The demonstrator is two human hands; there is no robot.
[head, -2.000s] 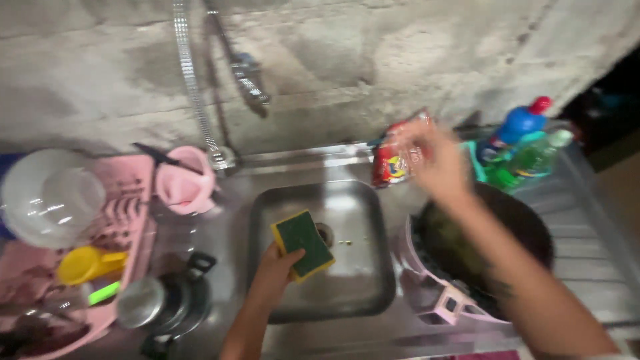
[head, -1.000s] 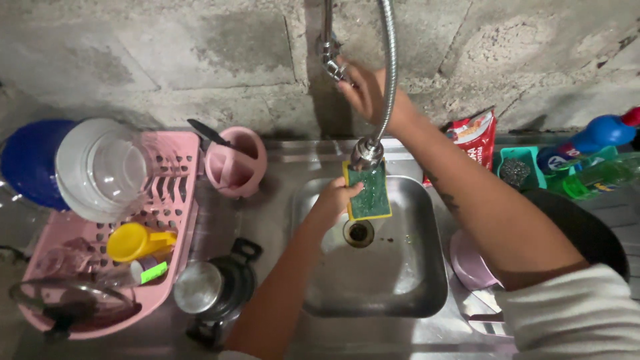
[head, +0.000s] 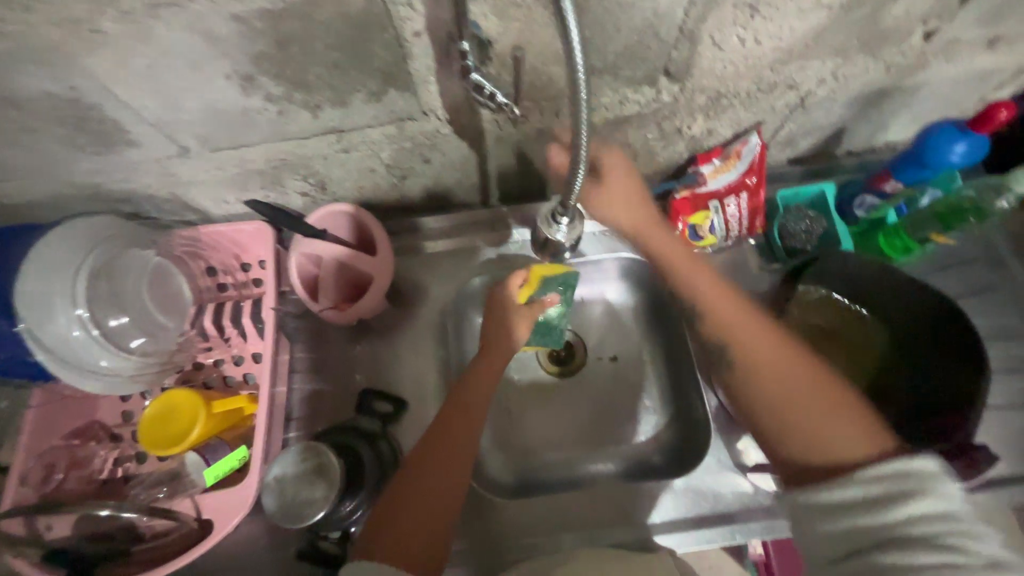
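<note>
My left hand (head: 512,316) grips a green and yellow scouring sponge (head: 552,308) over the back left part of the stainless steel sink (head: 592,432), just below the metal spout (head: 558,230) of a flexible hose faucet. Behind that hose, near the block wall, my right hand (head: 604,184) is blurred by motion; its fingers are partly hidden by the hose, and whether it touches anything is unclear. A chrome valve (head: 488,92) is on the wall to its upper left. The drain (head: 562,354) shows below the sponge.
At left are a pink dish rack (head: 272,320) with bowls and a yellow cup, a pink utensil holder (head: 342,264) with a black-handled knife, and a black pot (head: 376,456). A red packet (head: 720,192), a teal scrubber tray (head: 840,216), bottles and a large dark pan (head: 936,360) stand at right.
My right hand has come away from the wall valve and is lower, behind the hose. My left hand still holds the sponge under the spout.
</note>
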